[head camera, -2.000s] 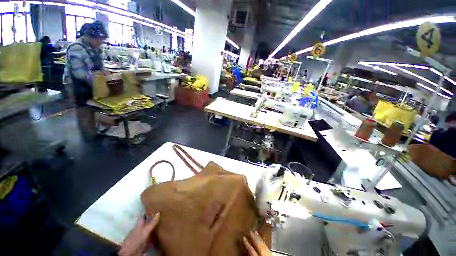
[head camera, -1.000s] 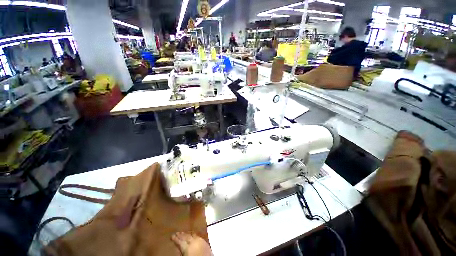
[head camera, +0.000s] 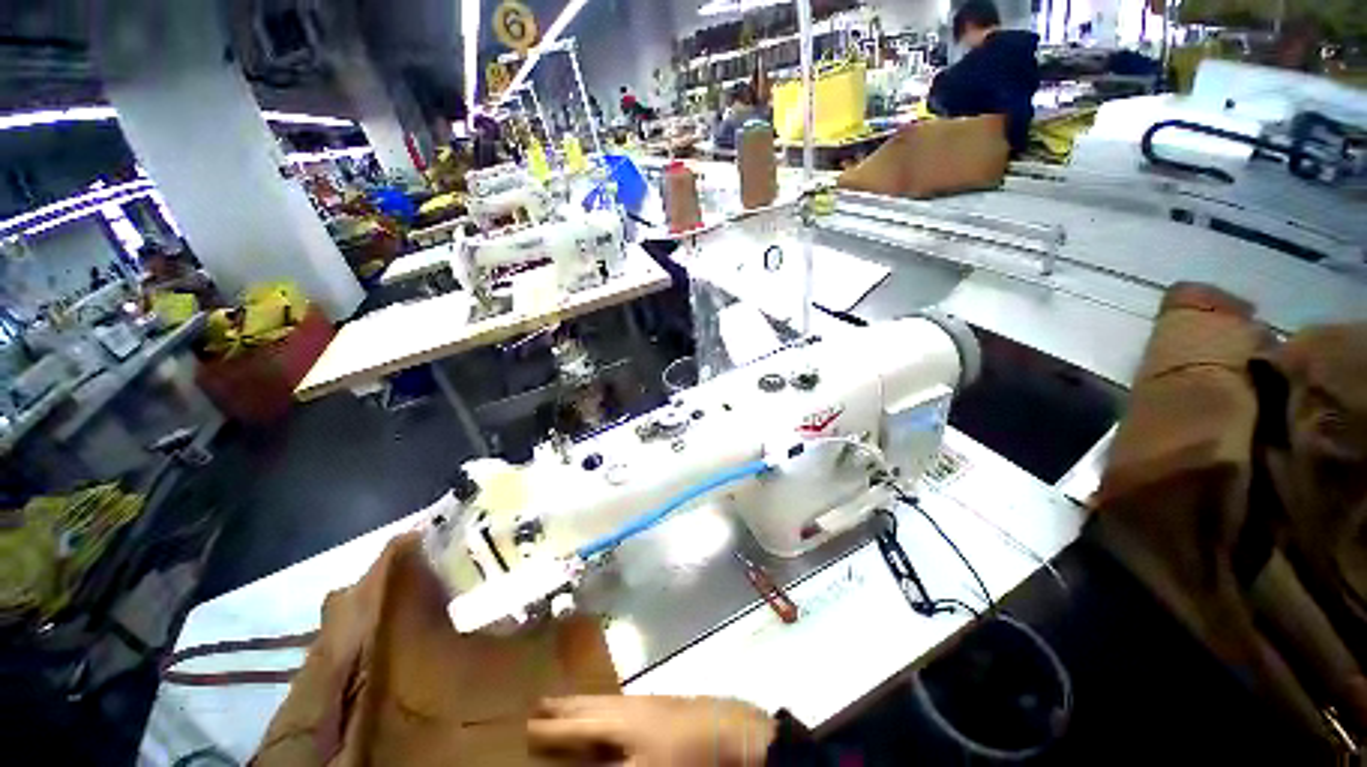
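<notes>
The brown bag body (head camera: 450, 674) lies on the white table at the lower left, its upper part against the left end of the white sewing machine head (head camera: 705, 457). A thin brown strap (head camera: 240, 659) lies on the table at the bag's left. My right hand (head camera: 652, 730) is at the bottom edge, fingers pointing left over the bag's right part, palm down; whether it grips the fabric cannot be told. My left hand is not in view. The needle area is hidden behind the machine's end.
Orange-brown snips (head camera: 768, 589) and a black item with cord (head camera: 904, 565) lie beside the machine base. A pile of brown bag pieces (head camera: 1192, 435) is at the right. Thread cones (head camera: 756, 165) stand behind. A person in dark clothing (head camera: 985, 78) is at the back.
The view has swung right and down. My left hand, seen on the bag two seconds ago, has left the picture. My right hand now shows more fully, fingers pointing left.
</notes>
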